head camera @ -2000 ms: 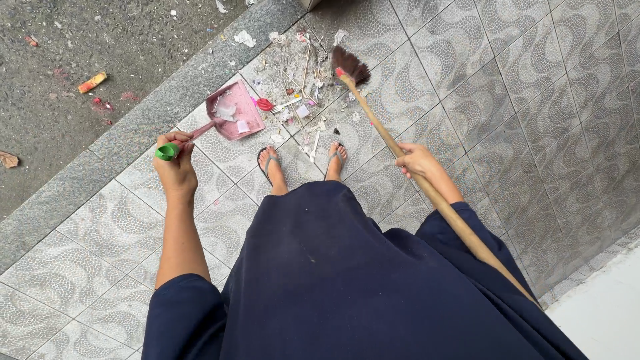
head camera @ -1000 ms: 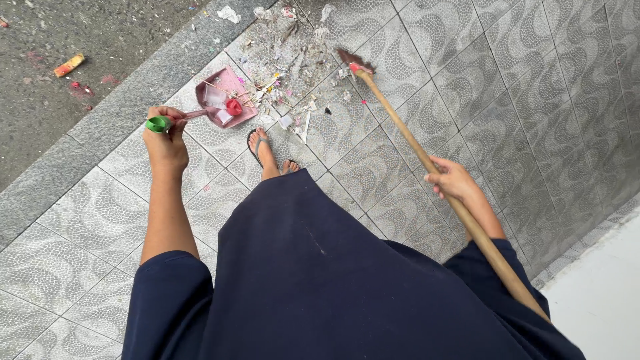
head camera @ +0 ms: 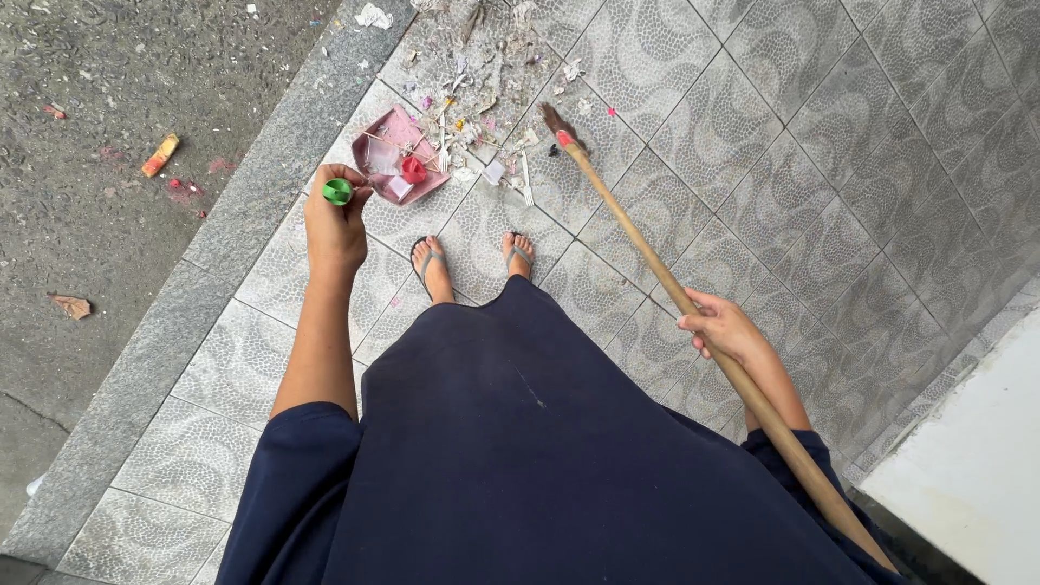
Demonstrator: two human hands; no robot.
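Note:
My left hand (head camera: 337,223) is closed around the handle of a pink dustpan (head camera: 410,130), whose green end cap (head camera: 337,192) pokes up from the fist. In the pan lie a red plastic piece (head camera: 413,170), whitish scraps and thin sticks. My right hand (head camera: 719,325) grips the wooden handle of a broom (head camera: 650,252), which slants from the lower right up to dark bristles (head camera: 559,122) on the tiles. Between pan and bristles is scattered litter (head camera: 479,97): paper bits, dust, and a white plastic fork (head camera: 526,179) near the bristles.
A stone curb (head camera: 219,219) runs diagonally at the left, beside rough pavement (head camera: 106,73) with an orange-yellow scrap (head camera: 160,155) and a dry leaf (head camera: 71,306). My sandalled feet (head camera: 433,264) stand just below the litter. A white wall or ledge (head camera: 967,455) is at the lower right.
The red plastic piece lay beside the pan's right edge two seconds ago and is now inside the pan. Both hands keep their holds.

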